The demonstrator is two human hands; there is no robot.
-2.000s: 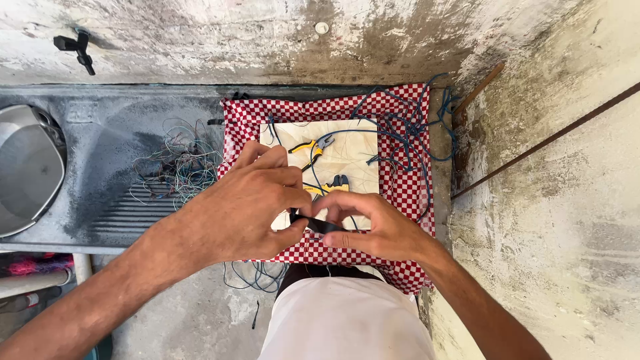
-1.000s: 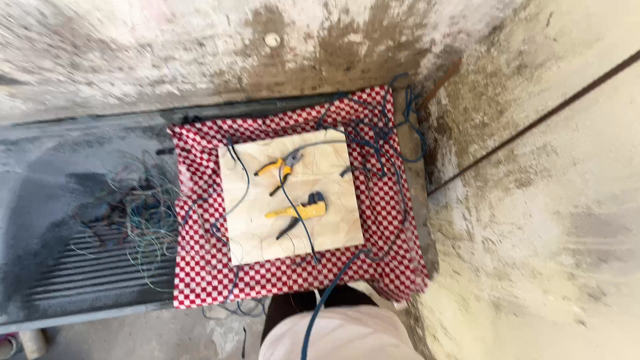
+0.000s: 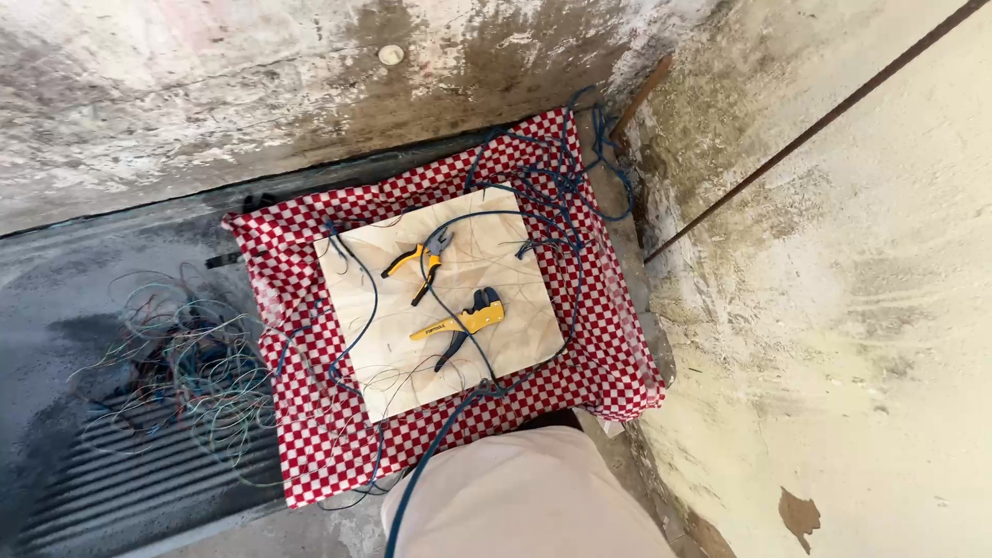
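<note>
Neither my left hand nor my right hand is in the head view. A pale square board [image 3: 372,287] lies on a red-and-white checkered cloth [image 3: 620,341]. Combination pliers [image 3: 432,252] with yellow-and-black handles rest on its upper part, jaws toward the upper right. Below them lies a yellow wire stripper [image 3: 469,319] with dark jaws and one dark handle. A blue cable [image 3: 434,446] runs from the bottom edge past my shirt, up over the cloth to the board. Another blue cable [image 3: 375,298] curves along the board's left side. Thin wires cross the board.
Tangled thin wires [image 3: 209,364] lie on the ribbed part of a grey sink [image 3: 116,496] at left. More blue cable [image 3: 570,182] is bunched at the cloth's upper right corner. Rough walls meet beyond it, where a wooden stick [image 3: 642,97] leans. My light shirt [image 3: 527,496] is at the bottom.
Two seconds ago both hands were over the board with a small black object at their fingers; both have left view. A blue cable now runs down to the bottom edge. The view has turned and shifted.
</note>
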